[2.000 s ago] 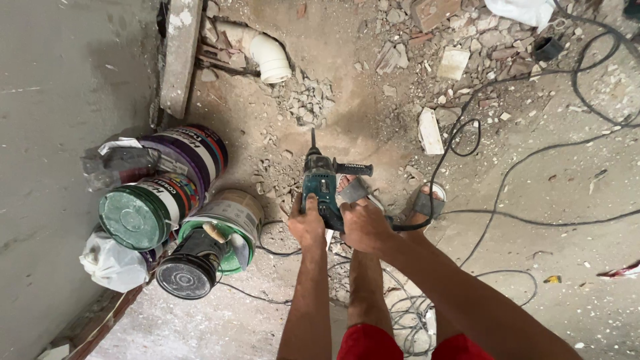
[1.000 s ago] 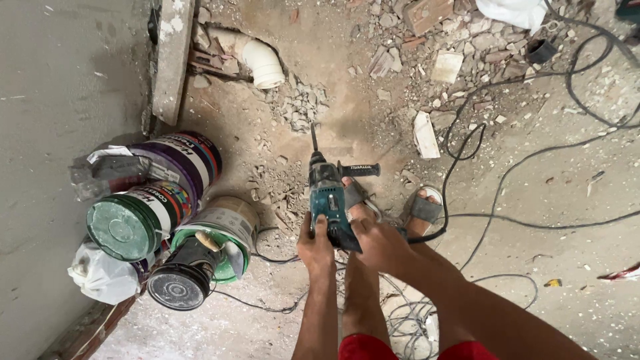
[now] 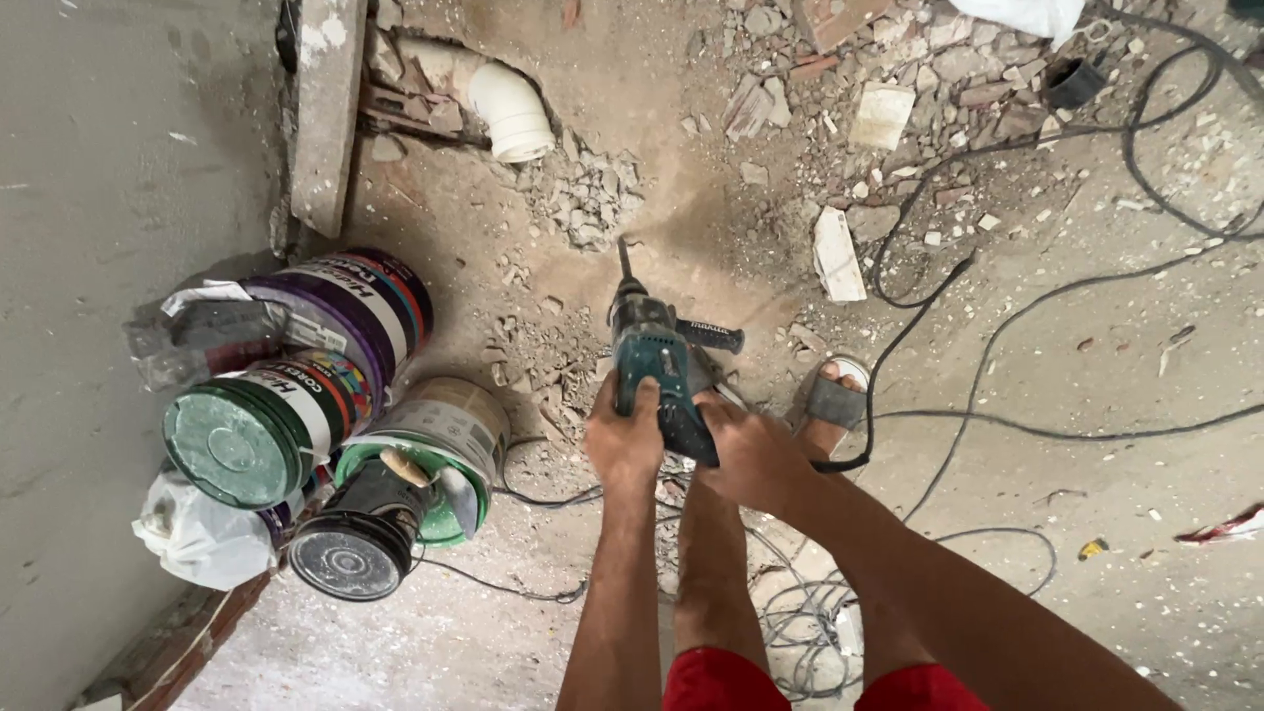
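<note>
A teal and black Makita rotary hammer (image 3: pixel 652 360) points away from me over the dusty floor. My left hand (image 3: pixel 625 430) is wrapped around the left side of its body. At its rear right, my right hand (image 3: pixel 755 444) grips the handle, which the fingers mostly hide. The side handle (image 3: pixel 711 336) sticks out to the right, with neither hand on it. The steel bit (image 3: pixel 624 259) reaches the near edge of a patch of broken concrete (image 3: pixel 592 197). Just beyond lies a white PVC pipe elbow (image 3: pixel 512 114) in a broken-out channel.
Paint buckets (image 3: pixel 237 434) and a white plastic bag (image 3: pixel 202 528) stand at left by the wall (image 3: pixel 118 247). A plank (image 3: pixel 326 118) lies near the pipe. Rubble (image 3: pixel 879 114) covers the upper right. A black cable (image 3: pixel 894 346) loops at right, near my sandalled foot (image 3: pixel 836 395).
Both hands keep their hold on the rotary hammer. Its bit has shifted a little relative to the broken concrete. The buckets and pipe have not moved.
</note>
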